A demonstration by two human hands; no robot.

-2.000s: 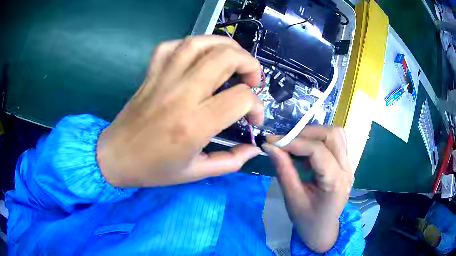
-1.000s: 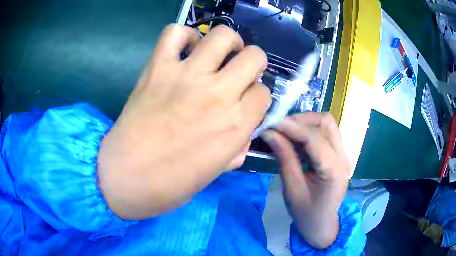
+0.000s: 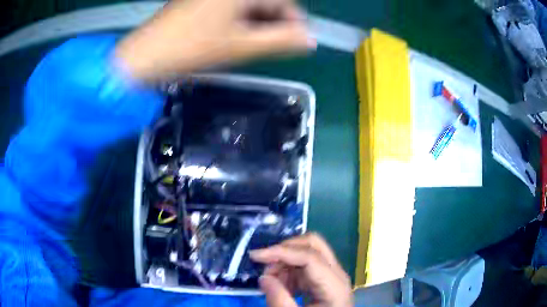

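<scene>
The open projector housing (image 3: 311, 138) lies in front of me, a pale tray with rounded corners. A large glossy black block (image 3: 234, 144) fills its far part. The white ribbon cable (image 3: 241, 252) lies over the main board (image 3: 210, 240) in the near part. Thin wires (image 3: 165, 213) run along the left side. My left hand (image 3: 222, 36) is blurred above the housing's far edge, and nothing shows in it. My right hand (image 3: 306, 270) is over the near right corner, beside the ribbon cable, fingers apart, with nothing visible in it.
A long yellow backing stack (image 3: 384, 120) stands right of the housing. Beyond it a white paper sheet (image 3: 447, 171) bears a glue tube (image 3: 459, 107) and a small blue carton (image 3: 443, 141). Printed sheets (image 3: 510, 153) lie farther right. A grey stool (image 3: 459, 279) is at the lower right.
My hands have parted. My left hand has moved up and away from the near edge. My right hand has let go of the ribbon cable and lowered. The whole housing now shows.
</scene>
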